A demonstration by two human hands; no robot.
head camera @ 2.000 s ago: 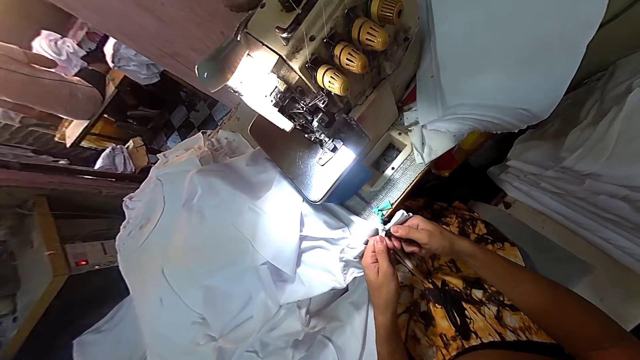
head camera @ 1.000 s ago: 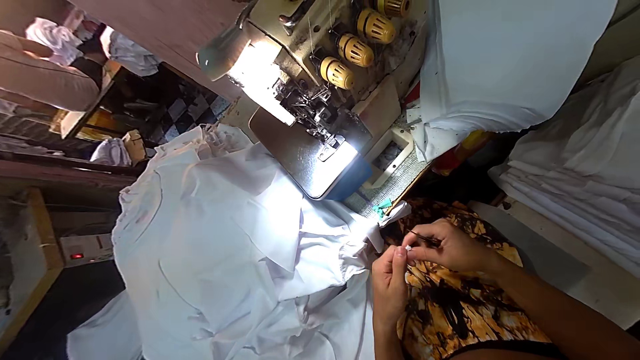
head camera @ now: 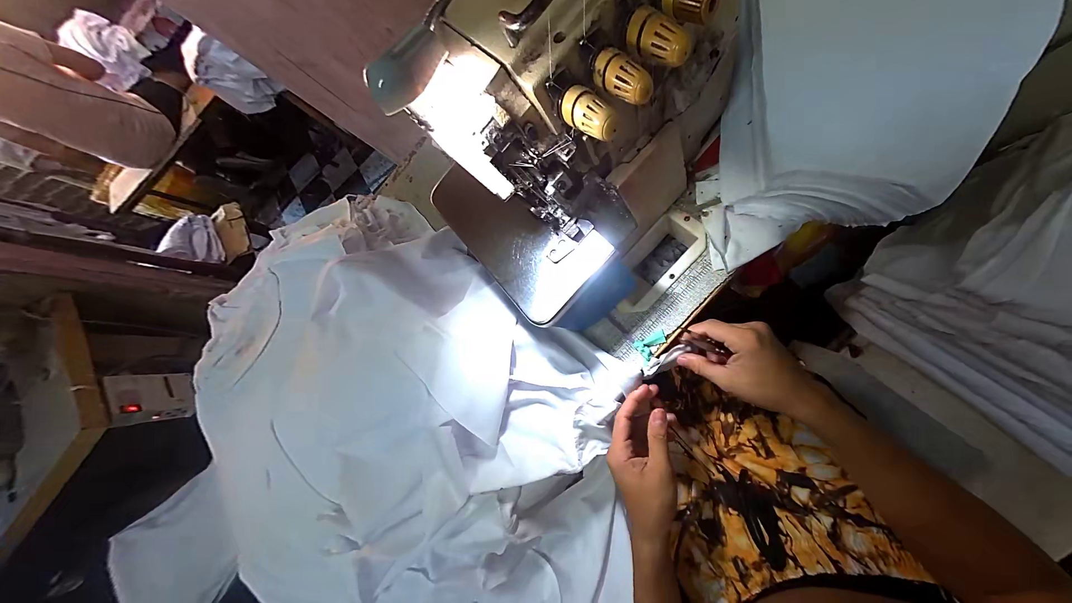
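Note:
White garments [head camera: 360, 377] lie heaped over the left and middle, their gathered edge reaching toward my hands. My right hand [head camera: 745, 364] pinches a small twisted end of white fabric [head camera: 667, 360] at the table edge; something dark lies under its fingers, too unclear to name. Just below, my left hand [head camera: 643, 456] has its fingers apart and rests near the gathered cloth, holding nothing that shows. A small green piece [head camera: 650, 342], perhaps a clip or scrap, is beside the white end. Above stands an overlock sewing machine [head camera: 544, 184] with its lamp lit.
More white fabric [head camera: 871, 100] hangs at the upper right, and a folded white stack [head camera: 963, 335] lies at the right edge. A switch box with a red light [head camera: 149, 397] is at the left. Another person's leg [head camera: 84, 100] shows at the upper left.
My right hand has moved up to the white end by the green piece. My left hand was fingertip to fingertip with it; now the two are apart and the left fingers have spread.

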